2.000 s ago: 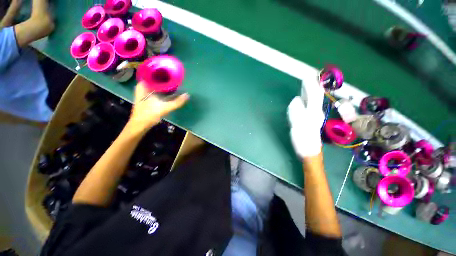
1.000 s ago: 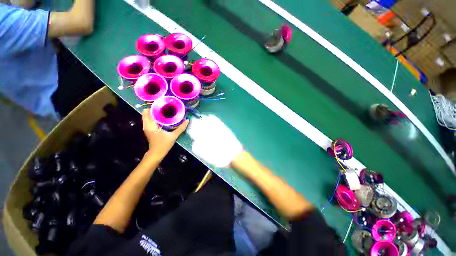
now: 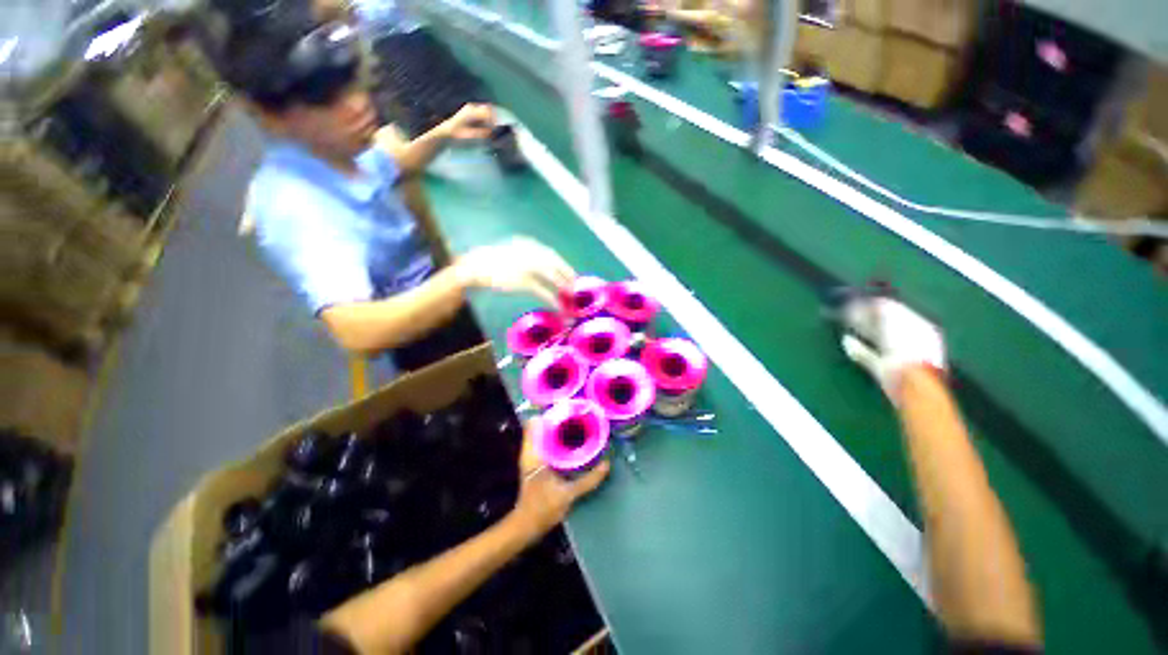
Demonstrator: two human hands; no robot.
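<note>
Several joined units with magenta flared cups (image 3: 601, 340) stand grouped upright on the green bench top. My bare left hand (image 3: 559, 484) is around the base of the nearest unit (image 3: 571, 436), which stands at the group's near end. My gloved right hand (image 3: 895, 343) reaches over the conveyor belt and is on a dark, blurred unit (image 3: 858, 305) there. The glove hides part of that unit. Thin lead wires (image 3: 692, 424) trail from the units at the right of the group.
A seated person in light blue (image 3: 336, 230) at the left has a gloved hand (image 3: 515, 266) at the far magenta cups. An open carton (image 3: 179, 550) of black housings (image 3: 308, 512) is beside the bench. A metal post (image 3: 583, 115) stands by the belt.
The view has turned left and up. My right hand has moved from beside the group out over the belt to a unit. My left hand stays at the nearest unit. The coworker's gloved hand has reached the group.
</note>
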